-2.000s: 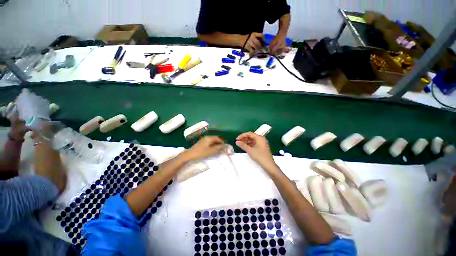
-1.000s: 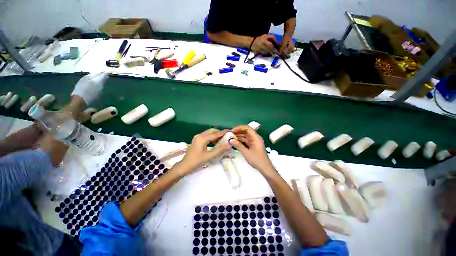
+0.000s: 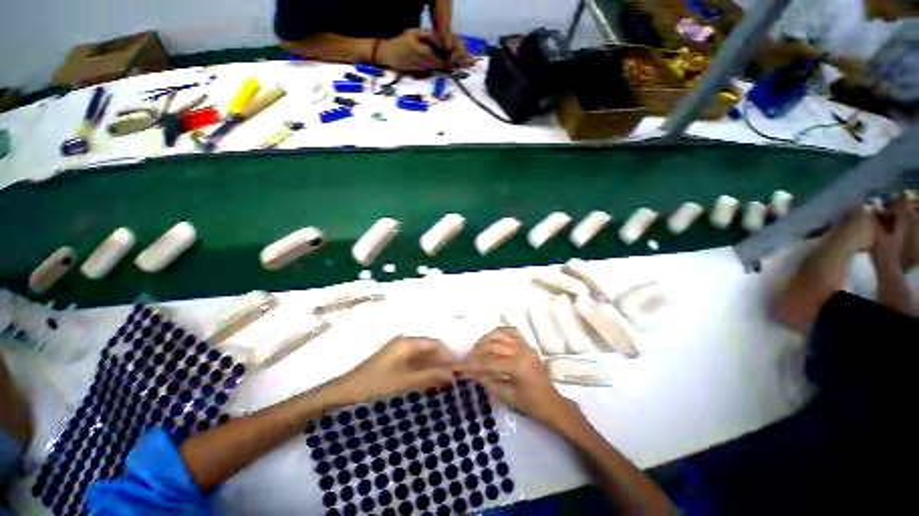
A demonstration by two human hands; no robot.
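Observation:
A clear sheet with rows of black discs (image 3: 403, 454) lies flat on the white bench in front of me. My left hand (image 3: 408, 365) and my right hand (image 3: 509, 371) meet at the sheet's top right corner, fingertips close together. The fingers hide whatever is between them, so a hold cannot be made out. A cream housing with a dark spot (image 3: 292, 247) lies on the green conveyor beyond my hands. A loose pile of cream housings (image 3: 579, 320) lies right of my hands.
A second disc sheet (image 3: 141, 403) lies left, with loose housings (image 3: 290, 341) beside it. More housings line the conveyor (image 3: 423, 176). Across it are a person's hands (image 3: 423, 50), tools (image 3: 242, 101), blue cylinders (image 3: 348, 88) and a cardboard box (image 3: 603, 106). Another person's arm (image 3: 826, 264) is at right.
The view has turned right. My hands have moved from near the belt edge, where they held a housing, to the sheet's top edge. A spotted housing now lies on the belt ahead.

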